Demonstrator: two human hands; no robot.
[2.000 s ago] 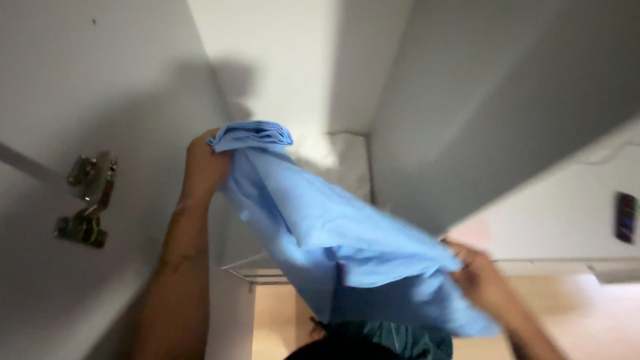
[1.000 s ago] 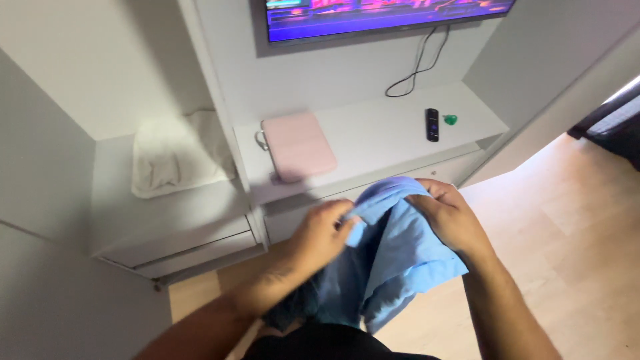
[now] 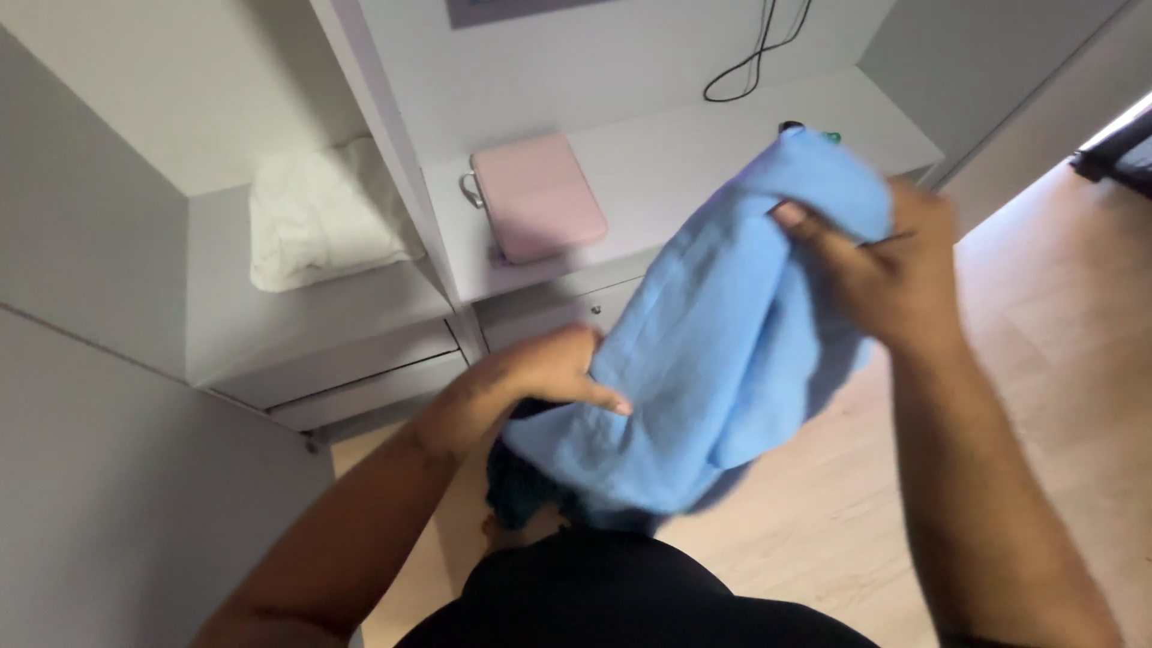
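A light blue cloth (image 3: 693, 342), partly folded, hangs between my two hands in front of my body. At its upper right part, my right hand (image 3: 886, 261) grips it with the thumb on top and the fingers behind. Lower and to the left, my left hand (image 3: 576, 369) holds its edge, thumb over the cloth and fingers mostly hidden. The cloth has loose folds along its right side, and its lower end droops above the floor.
Behind the cloth, a pink zipped case (image 3: 540, 198) lies on a white shelf (image 3: 657, 171). A folded white cloth (image 3: 328, 216) rests in the left compartment, above drawers (image 3: 360, 378). A black cable (image 3: 760, 58) hangs at the back wall. A small green object (image 3: 832, 138) is partly hidden.
Since one second ago, my hands have moved apart, the right one higher, and the bunched blue cloth has become more spread out. The view has shifted from the left compartment toward the shelf since two seconds ago.
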